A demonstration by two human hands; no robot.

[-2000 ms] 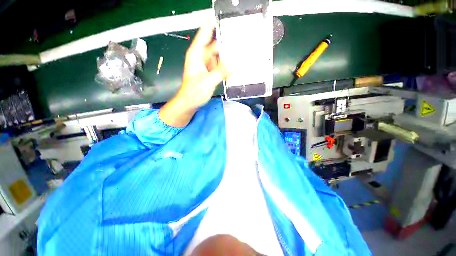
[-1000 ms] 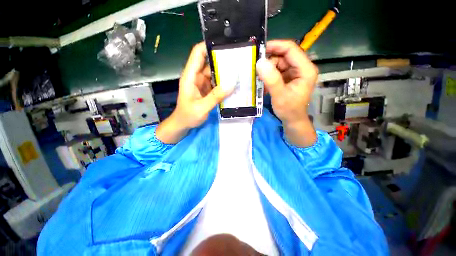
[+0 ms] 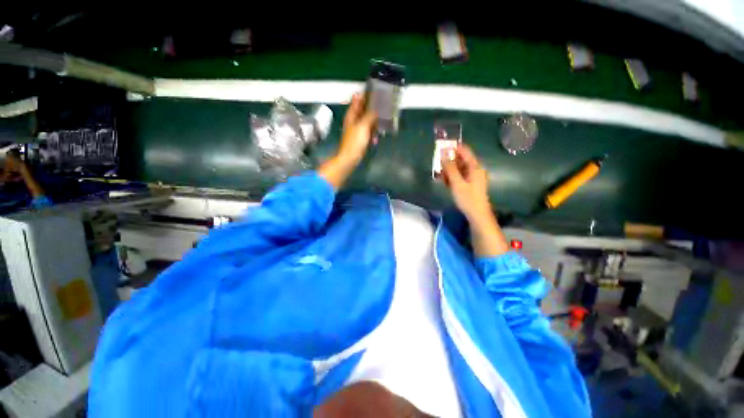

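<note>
My left hand (image 3: 356, 135) holds a phone assembly (image 3: 384, 100) by its left side, over the near side of the white edge rail. The phone has a black upper end and a greyish middle. My right hand (image 3: 466, 177) has its fingers on a second phone (image 3: 447, 145), smaller in view, with a white and pinkish middle and a dark upper end, over the dark green bench. Whether this second phone rests on the bench cannot be told.
Green conveyor belt (image 3: 510, 65) with several phones lies beyond the white edge rail (image 3: 522, 100). A crumpled plastic bag (image 3: 281, 137) is left, a round speckled disc (image 3: 518, 133) and yellow tool (image 3: 573, 184) right. White machines (image 3: 69, 286) stand on both sides.
My hands have moved apart and forward from the one phone both held near my chest. A second phone is now at my right hand. The view takes in more of the belt.
</note>
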